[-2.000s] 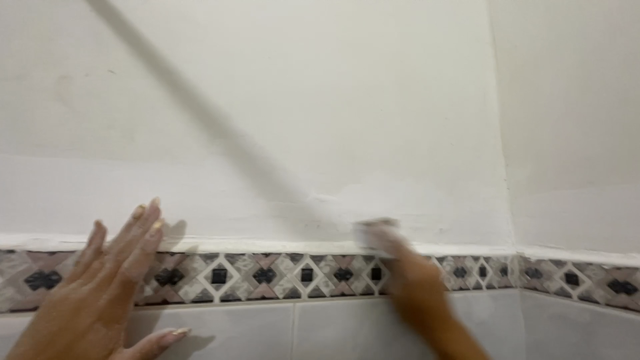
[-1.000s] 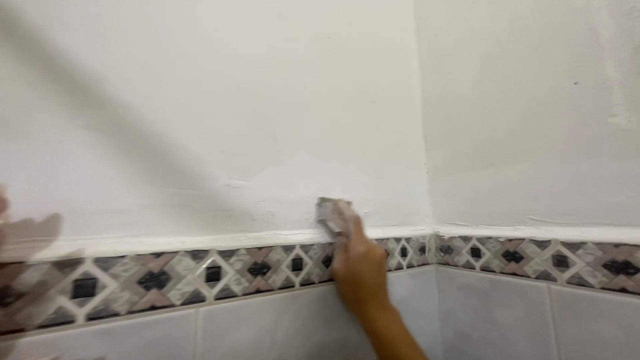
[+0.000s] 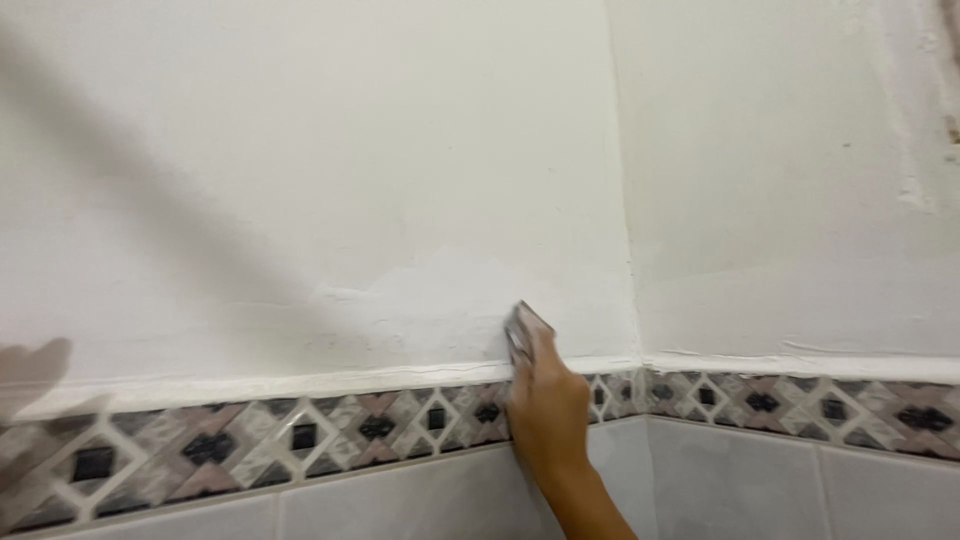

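Observation:
My right hand (image 3: pixel 547 412) is closed round a small flat piece, perhaps folded sandpaper (image 3: pixel 519 330), greyish with a brown edge. It presses this piece to the white plastered wall (image 3: pixel 450 187), just above the patterned tile border (image 3: pixel 300 436) and left of the room corner. Smooth patches and fine ridges of filler show on the wall about it. My left hand is out of frame; only a hand-shaped shadow falls on the wall at the left edge.
A white ledge (image 3: pixel 225 386) of filler runs along the top of the border. Grey tiles (image 3: pixel 390 495) lie below. The adjoining wall (image 3: pixel 750 225) meets at the corner, with rough plaster (image 3: pixel 911 150) at its far right. A broad diagonal shadow crosses the left wall.
My left hand, spread on the border at the left two seconds ago, has gone out of view. My right hand stays at the wall with the small piece. The view has turned to the right.

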